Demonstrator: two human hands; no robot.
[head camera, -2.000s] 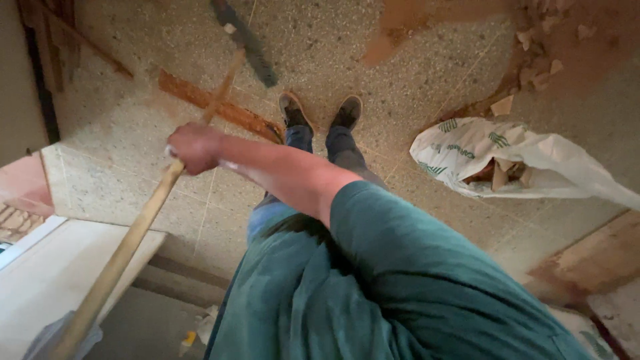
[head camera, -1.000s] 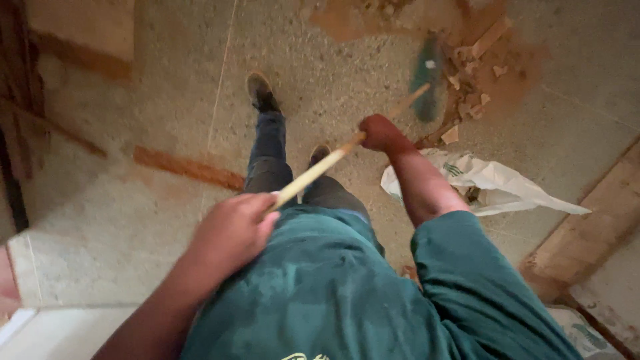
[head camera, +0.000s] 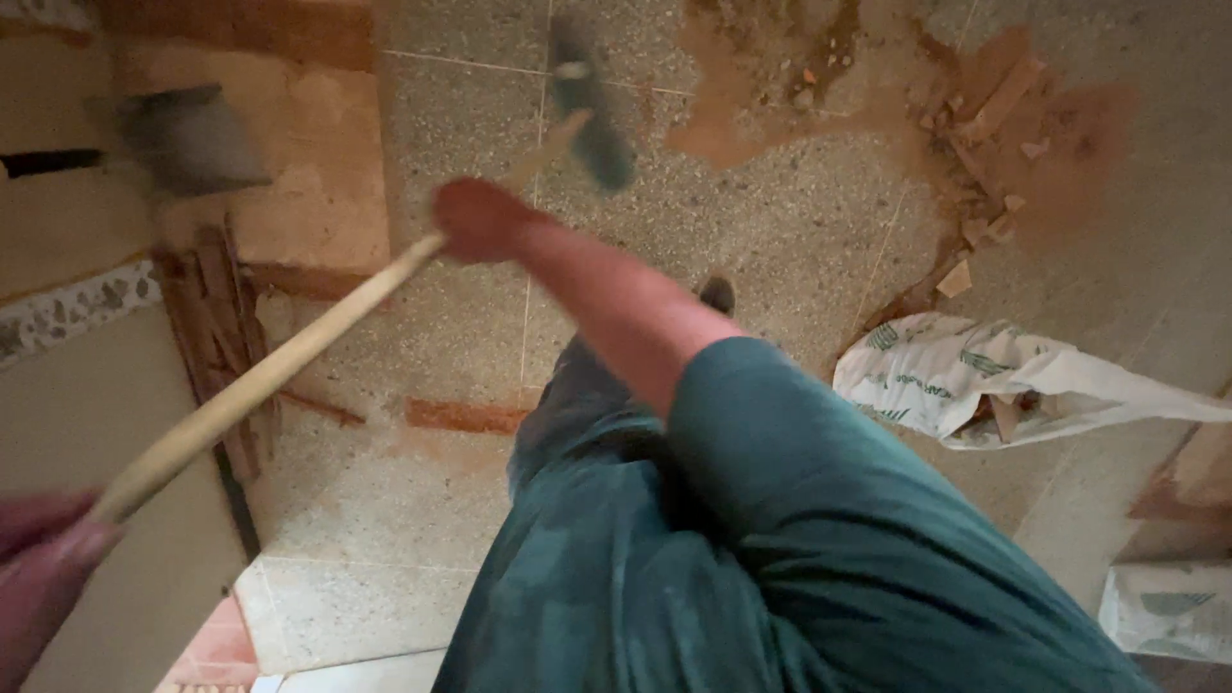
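Note:
A long wooden handle (head camera: 279, 371) runs from the lower left up toward the top centre. My right hand (head camera: 481, 219) is closed around it near its far part. At the left edge my left hand (head camera: 53, 558), blurred and partly cut off, grips the near end. Beyond my right hand, the dark green head of a broom or brush (head camera: 592, 115) lies at the handle's far end over the speckled floor (head camera: 760, 207); motion blurs it. Its bristles cannot be made out.
Rubble and reddish dust (head camera: 991, 164) lie at the upper right, beside a white printed sack (head camera: 924, 375) holding broken pieces. Wooden strips (head camera: 217, 327) lean at the left, near a blurred grey object (head camera: 192, 140). A reddish strip (head camera: 462, 417) lies by my leg.
Since a second ago, the broom head has moved left, away from the rubble. My right hand has swung left with the handle, and my left hand has moved out to the left edge.

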